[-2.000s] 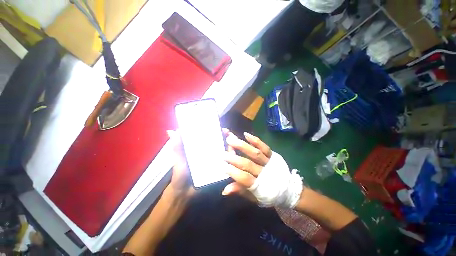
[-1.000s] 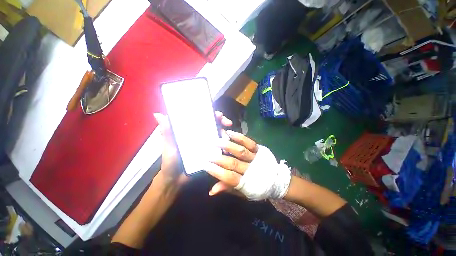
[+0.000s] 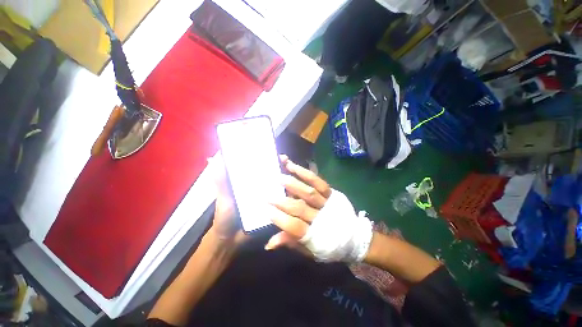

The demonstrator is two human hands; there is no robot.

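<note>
A smartphone [image 3: 250, 172] with a glaring white screen is held over the table's near edge. My left hand [image 3: 224, 207], bare, holds it from the left and beneath; most of its fingers are hidden behind the phone. My right hand [image 3: 313, 214], with a white wrap on palm and wrist, is at the phone's right edge, fingers spread and partly over the screen. A long red fabric panel [image 3: 143, 198] lies on the table, its far end showing a dark, shiny section [image 3: 239, 41]. The iron [image 3: 135, 132] rests on its side on the panel, orange-brown handle to the left.
The white-covered table [image 3: 295, 86] extends under the panel, with brown cardboard [image 3: 89, 32] at its far left. A long dark padded shape [image 3: 29, 105] stands left. On the green floor are a dark grey garment pile [image 3: 376, 121], a red crate [image 3: 475, 201] and blue bags [image 3: 456, 105].
The view has shifted slightly, moving the table and phone in the picture. The phone stays in my hands, and the iron stays on the panel.
</note>
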